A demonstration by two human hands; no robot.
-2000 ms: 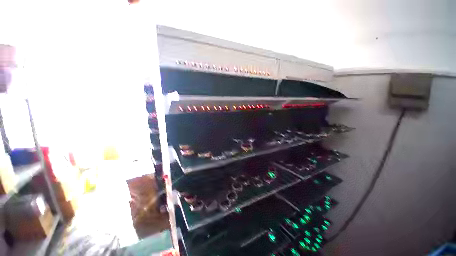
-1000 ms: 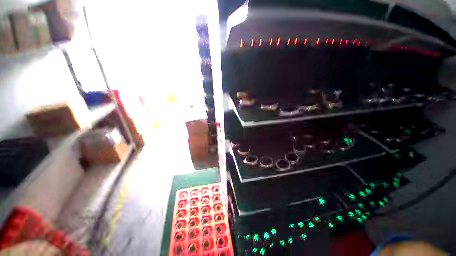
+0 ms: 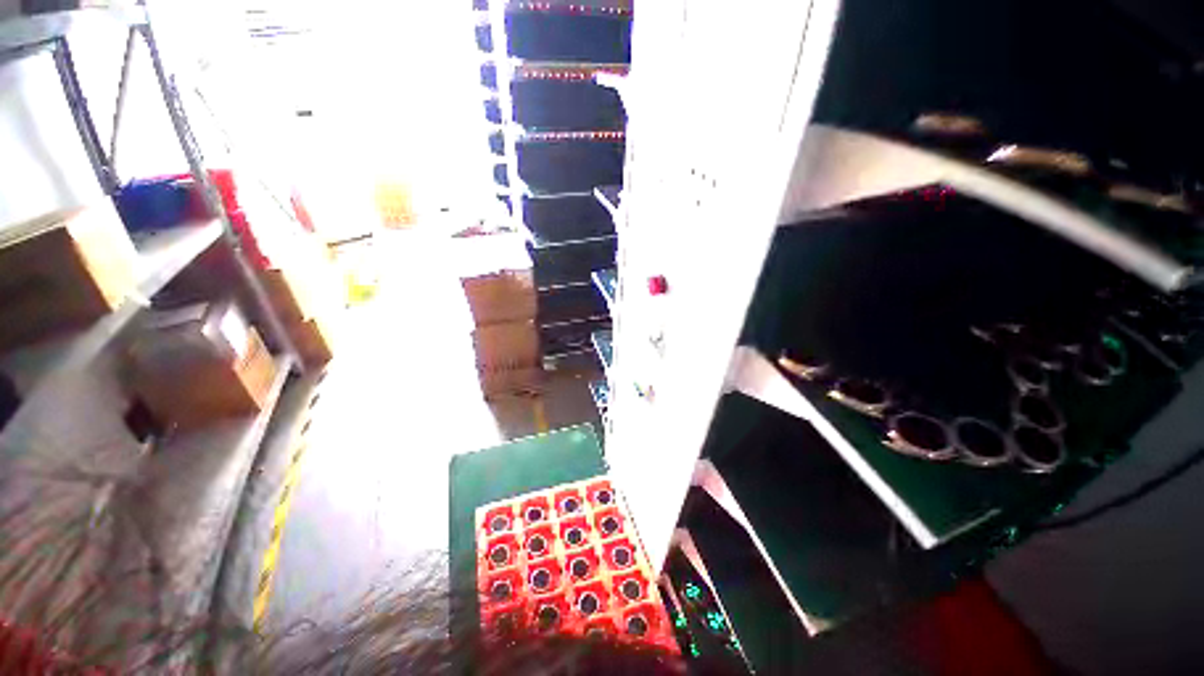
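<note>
A red tray [image 3: 559, 555] with round watch bodies in its pockets lies on a green surface [image 3: 528, 461] at lower centre. Several round metal-rimmed watches [image 3: 920, 433] lie in a curved row on a dark green rack shelf [image 3: 878, 495] at the right. Small green-lit displays [image 3: 693, 590] show on a lower shelf. Neither of my hands can be made out. Dark hair-like strands [image 3: 330, 641] blur the lower left and overlap the tray's bottom edge.
A white rack side panel [image 3: 700, 264] stands between the tray and shelves. Another tiered rack [image 3: 570, 165] and stacked cardboard boxes [image 3: 503, 324] are beyond. Shelving at left holds a box [image 3: 205, 363]. Yellow-black tape [image 3: 283, 508] marks the floor. A blurred dark red patch [image 3: 990, 627] is at lower right.
The view has turned down and left, bringing the rack's side panel and the tray into view. Blurred skin-coloured shapes at both lower corners a second ago no longer show.
</note>
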